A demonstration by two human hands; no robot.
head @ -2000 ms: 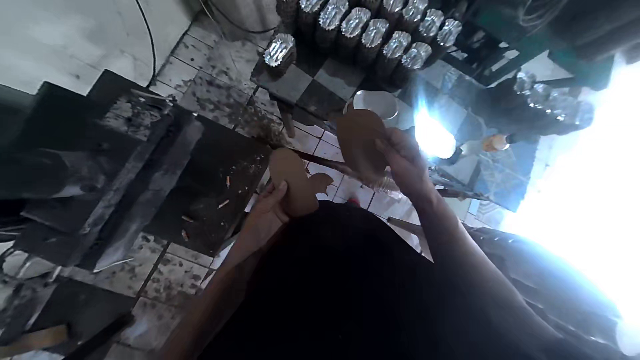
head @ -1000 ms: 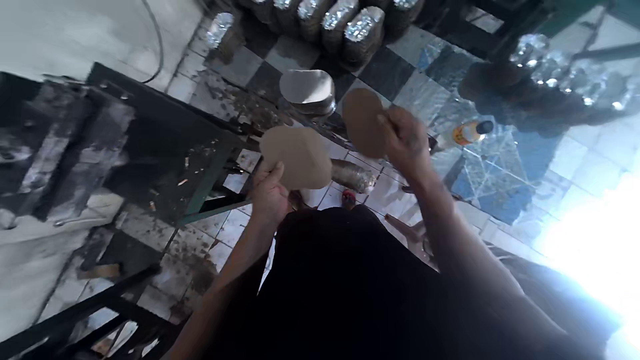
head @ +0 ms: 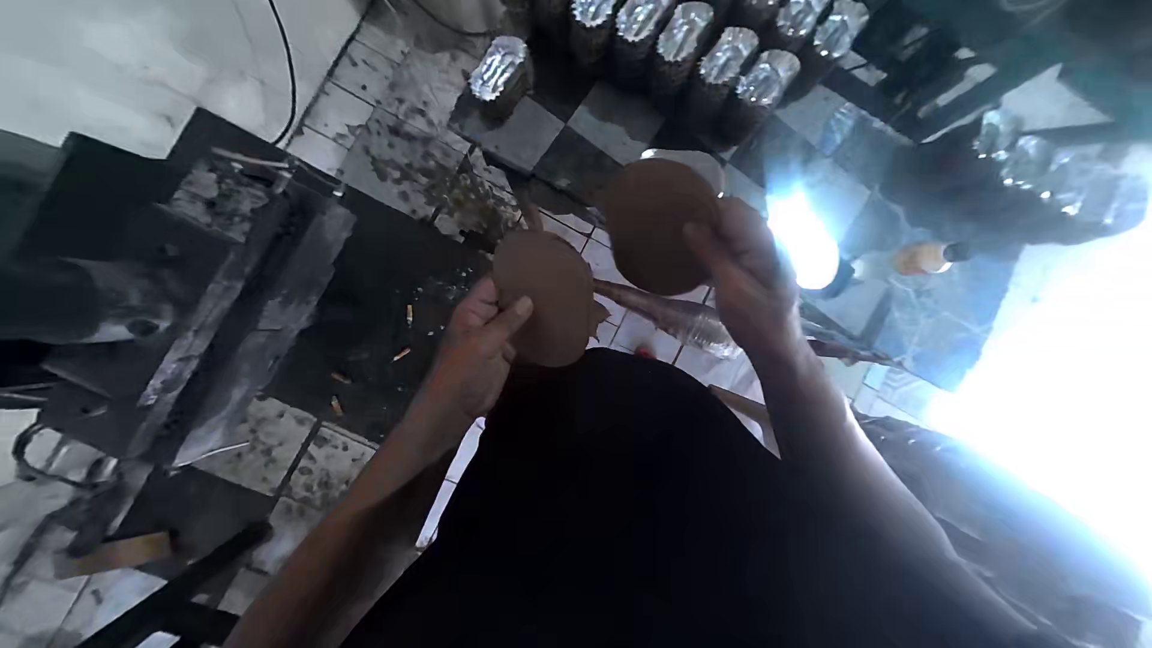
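My left hand (head: pixel 481 346) grips a flat oval brown piece (head: pixel 544 297) by its left edge, thumb on top. A second rounded brown piece (head: pixel 657 225) is held by its right edge in my right hand (head: pixel 747 270), a little higher and to the right. The two pieces are close together but apart. Their material cannot be told for sure. Behind the right piece, the rim of a white container (head: pixel 697 165) shows in part. Below it lies a bottle-like object wrapped in clear plastic (head: pixel 697 326).
Several foil-topped dark containers (head: pixel 688 36) stand on the checkered surface at the top. A dark metal machine (head: pixel 243 270) and a dark tabletop with small scraps (head: pixel 387 297) are at left. A bottle with orange contents (head: pixel 927 258) and a bright lamp (head: pixel 804 241) are at right.
Both hands still hold the brown pieces. The left piece, seen broad and nearly flat one second ago, is now turned more upright in view. The view has shifted.
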